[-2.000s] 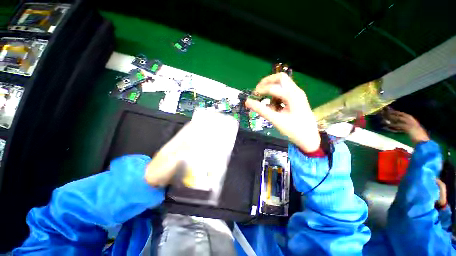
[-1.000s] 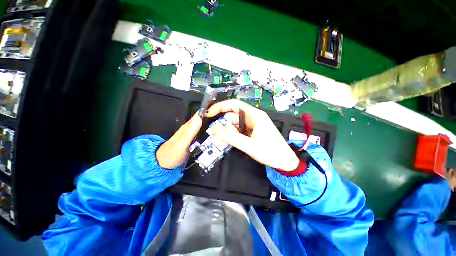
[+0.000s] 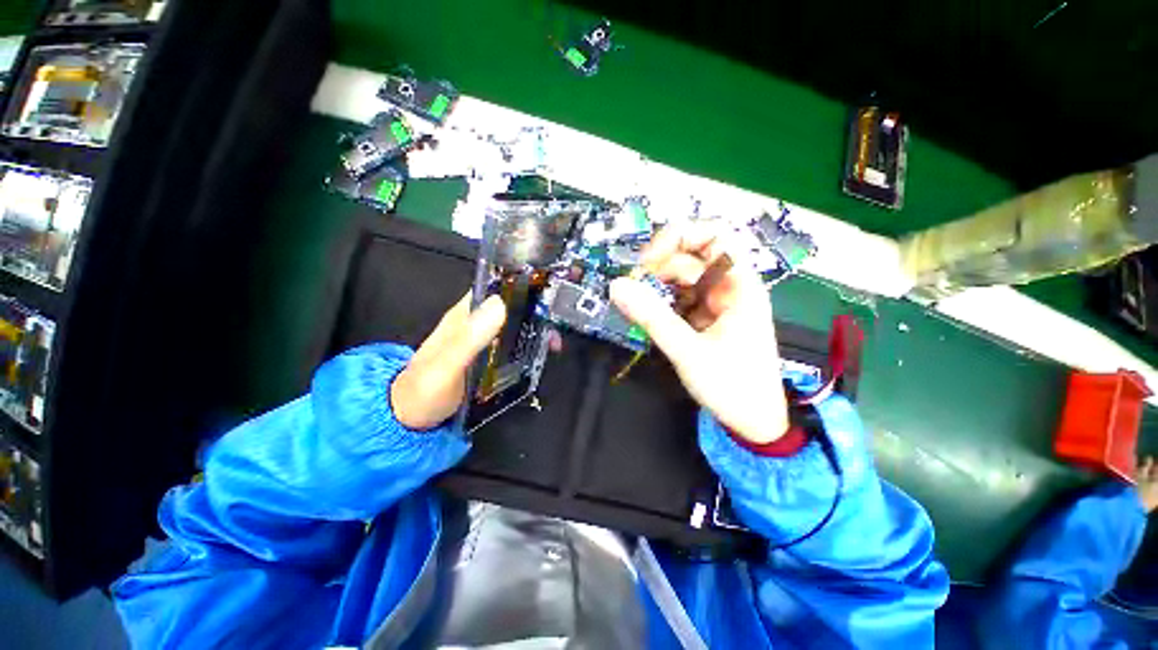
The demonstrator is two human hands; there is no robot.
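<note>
My left hand [image 3: 447,362] holds a phone front housing [image 3: 518,298], tilted up, its open inside with an orange strip facing right. My right hand [image 3: 718,324] pinches a phone mainboard [image 3: 591,309] with silver shields and a green patch, at the housing's right edge. Whether the board touches the housing I cannot tell. A thin orange piece hangs below the board. Both are above a black foam tray [image 3: 559,470]. A red wrist strap [image 3: 777,444] is on my right wrist.
Loose boards [image 3: 377,144] lie on the white strip behind the tray. Loaded foam trays [image 3: 64,152] stand at left. Another housing [image 3: 876,155] lies at back right, near a taped post [image 3: 1029,239]. A red bin [image 3: 1101,422] and another person's sleeve [image 3: 1079,546] are at far right.
The housing is now tilted up in my left hand with its inside showing. My right hand has moved right, away from my left, with a mainboard in its fingers.
</note>
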